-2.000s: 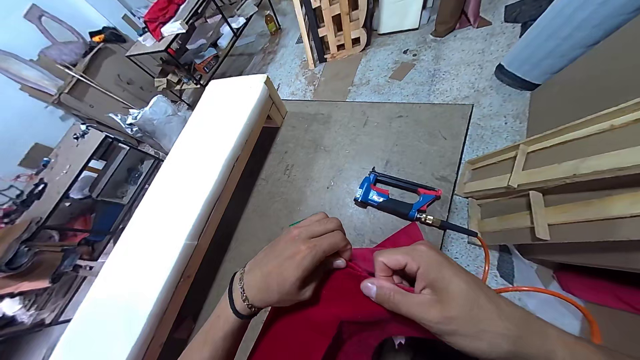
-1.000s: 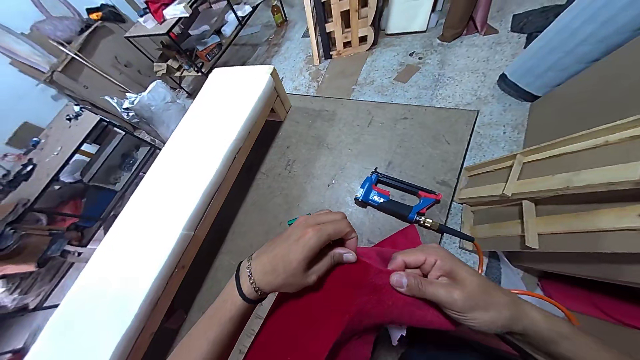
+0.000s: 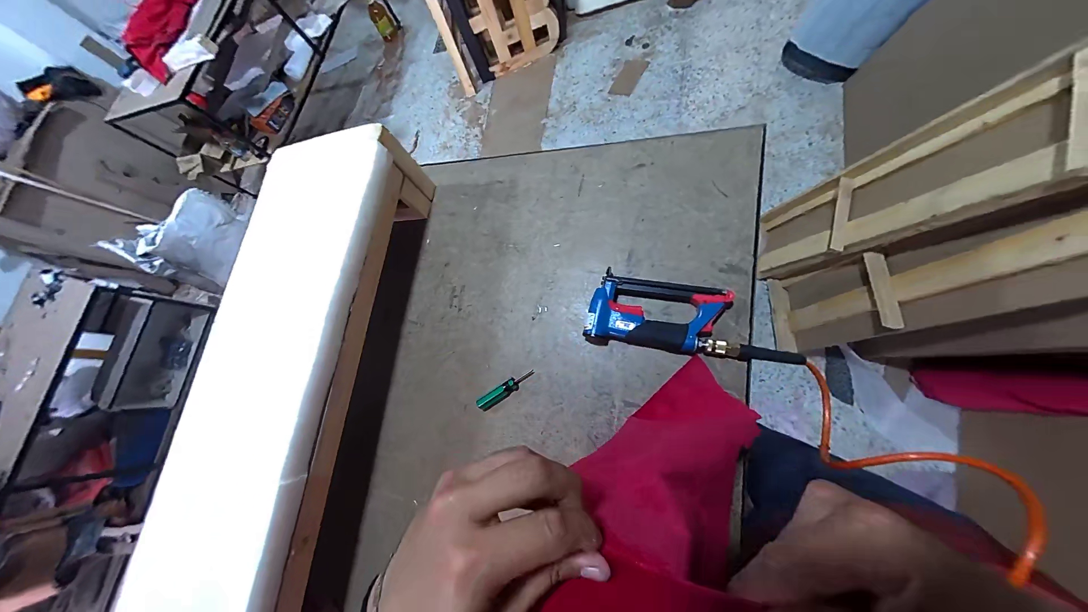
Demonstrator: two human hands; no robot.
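Note:
Red fabric [image 3: 671, 484] hangs over the near edge of a board-topped table [image 3: 510, 255]. My left hand [image 3: 510, 535] pinches the fabric between thumb and fingers at the bottom middle. At the bottom right my right hand [image 3: 850, 552] is blurred, over the fabric and my dark trousers; whether it grips cloth cannot be told. A blue and black pneumatic stapler [image 3: 654, 319] lies on the table beyond the fabric, joined to an orange air hose [image 3: 926, 459]. A small green-handled screwdriver [image 3: 501, 393] lies beyond my left hand.
A long wooden frame padded with white foam [image 3: 280, 323] stands along the left. Wooden frames backed with brown board [image 3: 935, 212] stand at the right. Behind are a cluttered metal-legged table [image 3: 161, 98], a bottle [image 3: 382, 21] and a grey-blue roll [image 3: 841, 38].
My hands have moved apart, my right hand going down and to the right. The screwdriver, mostly hidden before, is now in plain sight.

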